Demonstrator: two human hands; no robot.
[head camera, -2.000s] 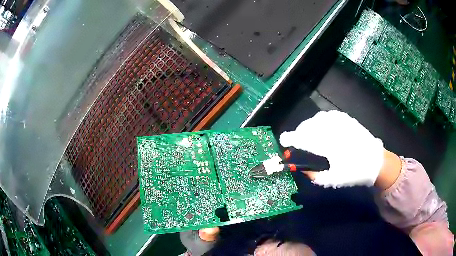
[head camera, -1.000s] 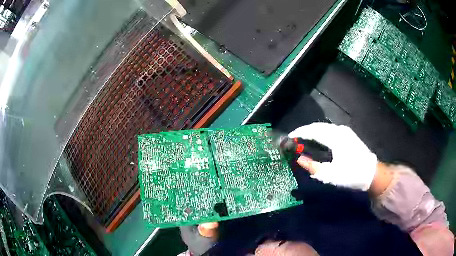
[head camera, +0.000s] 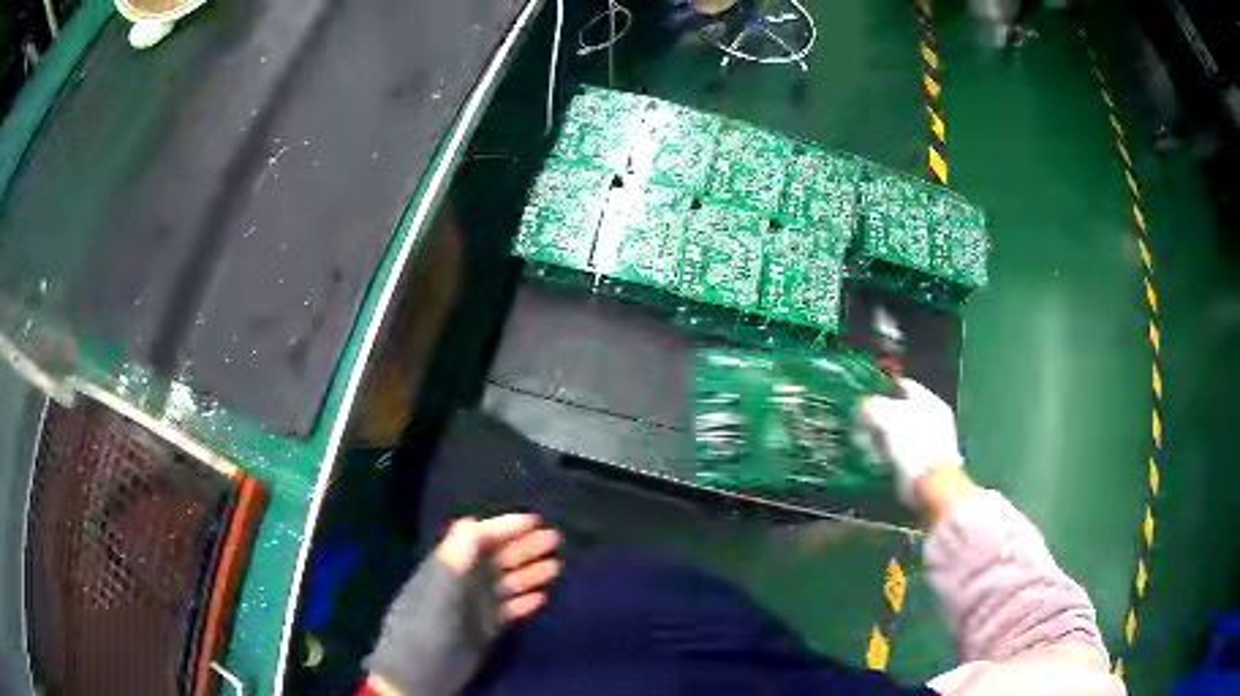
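A green circuit board (head camera: 775, 419), motion-blurred, is over the black mat on the right, in front of the board rows. My right hand (head camera: 914, 438), in a white knit glove, is at the board's right edge and grips it. Side cutters (head camera: 888, 340), blurred, stick up from the same hand. My left hand (head camera: 469, 598), in a grey fingerless glove, is at the lower middle, empty, with its fingers slightly curled and apart. Whether the board touches the mat cannot be told.
Rows of boards, solder side up (head camera: 707, 218), lie behind on the black mat (head camera: 592, 360). The green bench with another black mat (head camera: 293, 204) and the grid tray (head camera: 123, 544) is at left. Green floor with yellow-black tape (head camera: 1149, 367) and a wheeled base (head camera: 768, 34) are beyond.
The view has swung right. The board has moved from in front of the tray to the right-hand mat. My left hand has let go of it; my right hand now has hold of its right edge.
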